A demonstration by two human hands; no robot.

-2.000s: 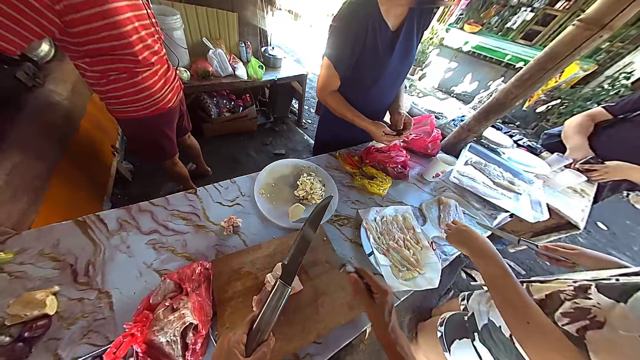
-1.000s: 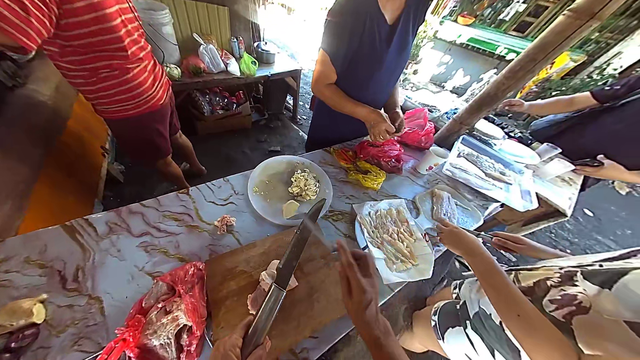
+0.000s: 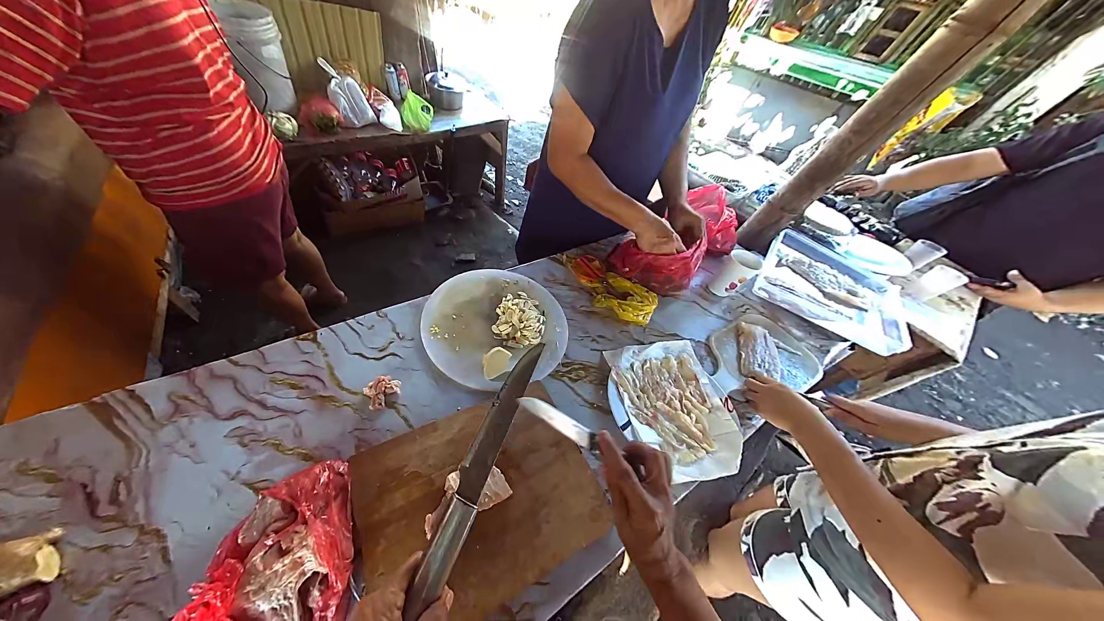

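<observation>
My left hand (image 3: pixel 401 599), at the lower edge, is closed around the metal handle of a large knife (image 3: pixel 496 423), whose blade points up over a wooden cutting board (image 3: pixel 561 483). My right hand (image 3: pixel 642 504) grips a smaller knife (image 3: pixel 556 423), its blade close to the large one; whether the blades touch is unclear. Beneath the large knife, a piece of raw meat (image 3: pixel 487 490) lies on the board. A red plastic bag (image 3: pixel 323 492) with raw meat is left of the board. Beyond the blades stands a round plate (image 3: pixel 448 336) with chopped pale pieces.
Strips of raw meat or fish (image 3: pixel 668 401) lie on a paper-lined plate, near another person's hand (image 3: pixel 772 401). Across the table, a person in dark blue has both hands in a red bag (image 3: pixel 660 263). A wooden pole (image 3: pixel 897 116) rises at the right. Meat scraps (image 3: pixel 381 391) lie left of the plate.
The small knife has come into clear view, its blade now near the large knife. The person opposite has moved their hands into the red bag. The person at far right has stretched out an arm.
</observation>
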